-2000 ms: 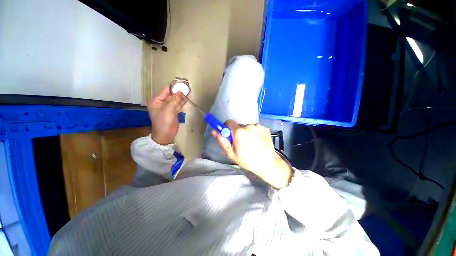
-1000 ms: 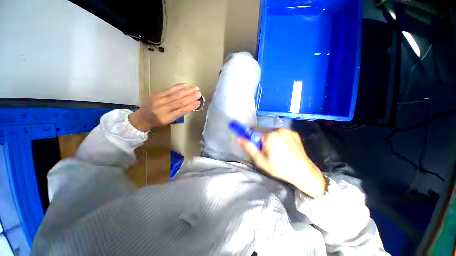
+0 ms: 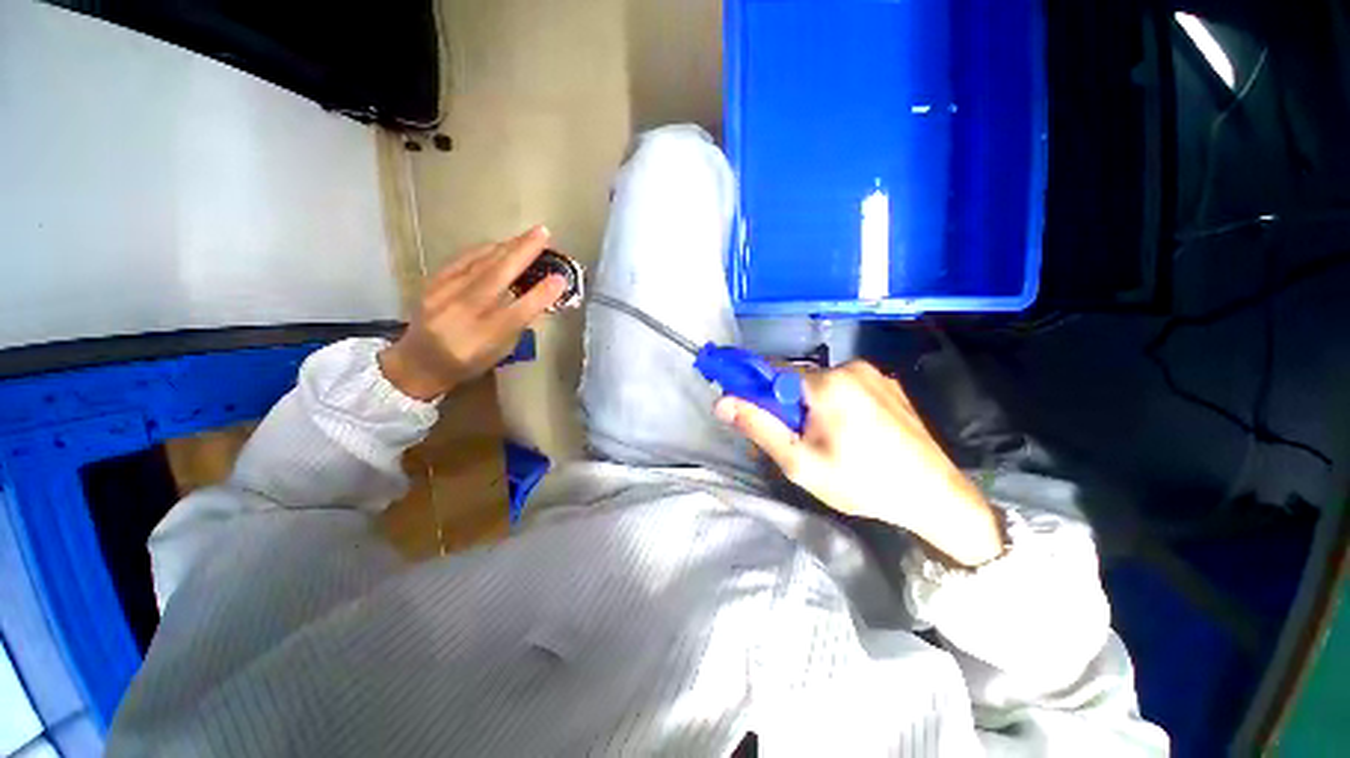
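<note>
My left hand (image 3: 477,314) holds a round unit (image 3: 551,277) with a shiny metal rim; its black side shows between my fingers and thumb. My right hand (image 3: 851,444) grips the blue handle of an air blow gun (image 3: 752,382). Its long thin metal nozzle points left, with the tip close to the unit's rim; whether it touches cannot be told. Both hands are above my lap, the unit to the left of my knee.
A shallow blue plastic bin (image 3: 888,305) stands right of my knee (image 3: 674,193). Dark cables (image 3: 1241,422) lie at the far right. A blue frame (image 3: 45,489) and brown panel (image 3: 452,481) are at the left. A black object (image 3: 326,52) is at the upper left.
The unit has turned from its white face to its black side. The blow gun has moved right and its nozzle again points at the unit. The view has shifted slightly.
</note>
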